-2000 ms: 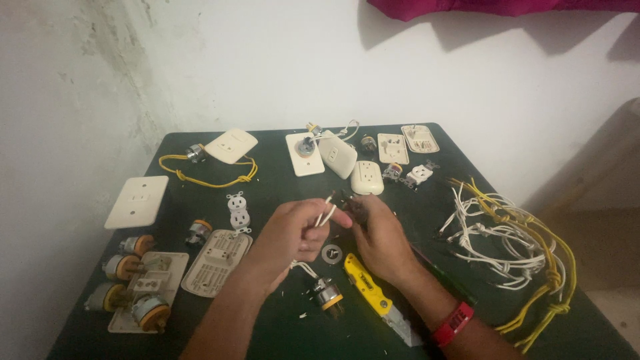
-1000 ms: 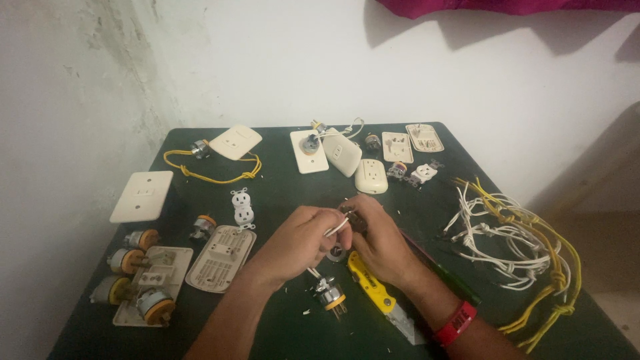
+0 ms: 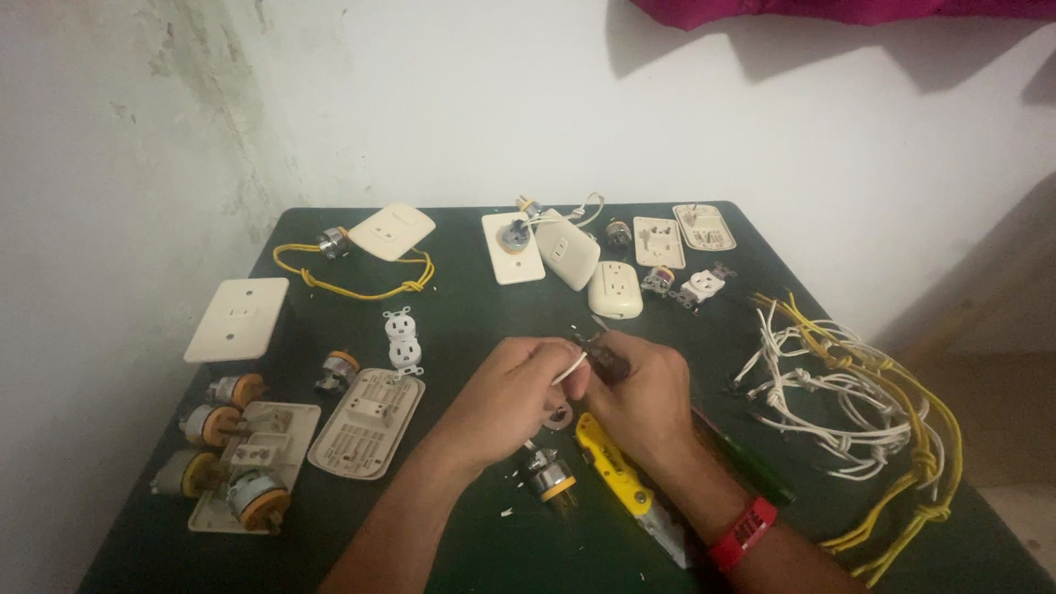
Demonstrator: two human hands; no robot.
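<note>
Near the table's middle, my left hand [image 3: 516,396] pinches a white wire [image 3: 571,369] between thumb and fingers. My right hand [image 3: 648,384], with a red wristband, is closed on a small dark part [image 3: 606,361] close to the wire's end; the fingers cover much of it and its kind is unclear. Below my hands lies a metal and orange electrical plug [image 3: 551,477] with a white wire at its top. A yellow utility knife [image 3: 620,474] rests beside it, partly under my right forearm. A round disc [image 3: 558,415] shows just below my fingers.
Knotted white and yellow wires [image 3: 866,396] lie at right. Several plugs [image 3: 210,425] and an open cover plate [image 3: 367,425] are at left, by a white duplex outlet [image 3: 403,340]. Wall plates [image 3: 513,249] and a cream outlet [image 3: 615,290] stand along the back of the green table [image 3: 462,313].
Both hands stay close together at the middle; the wire and fingers have shifted slightly. The knife and plug lie where they were.
</note>
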